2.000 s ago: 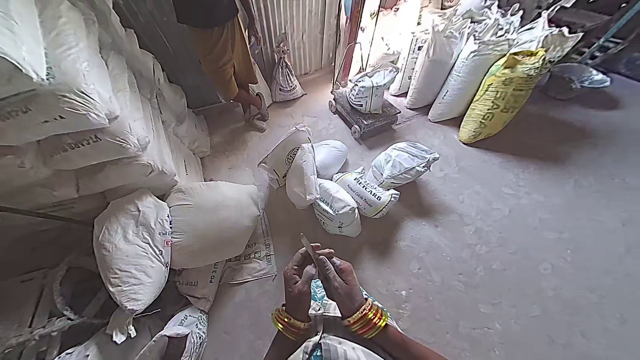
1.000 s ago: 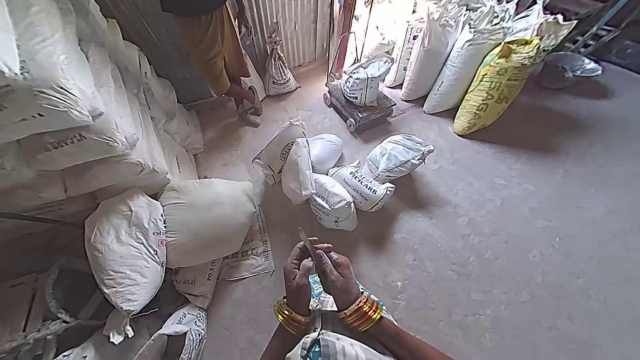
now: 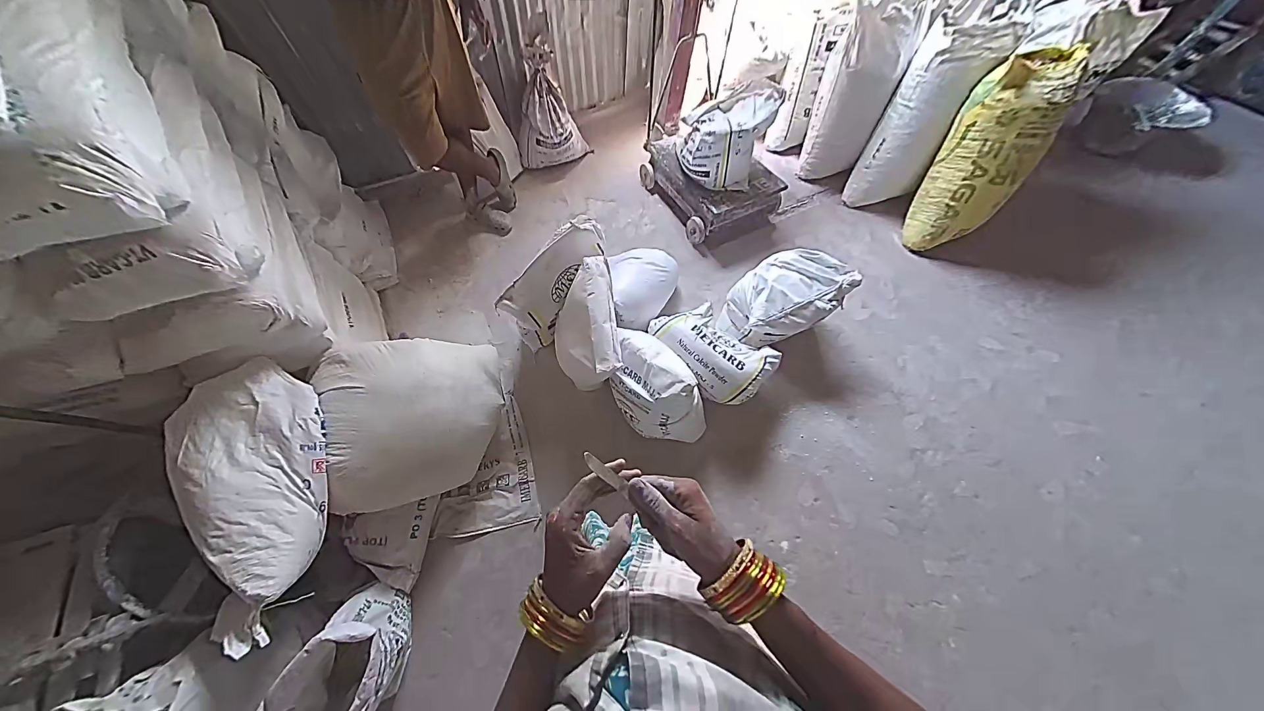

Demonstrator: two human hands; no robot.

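A thin, flat, pale tool with a rounded tip (image 3: 604, 471), its exact kind unclear, is pinched between the thumb and fingers of my right hand (image 3: 681, 518). My left hand (image 3: 585, 543) is beside it, thumb and fingers curled apart, its fingertips by the tool; whether they touch it I cannot tell. Both wrists wear red and gold bangles. Beyond my hands, several small white printed sacks lie in a group on the floor, among them a sack of calcite powder (image 3: 716, 355), a sack with its print facing me (image 3: 657, 385) and a crumpled white sack (image 3: 790, 294).
Stacked white sacks (image 3: 148, 257) rise at the left, with two full sacks (image 3: 410, 425) (image 3: 247, 484) in front. A wheeled platform scale (image 3: 726, 202) bears a white sack. Tall sacks and a yellow sack (image 3: 992, 148) stand at the back right. A person (image 3: 425, 89) stands at the back left.
My hands, held close together around the tool before, have come somewhat apart, and my left thumb and fingers have spread. The person at the back stays near the same place.
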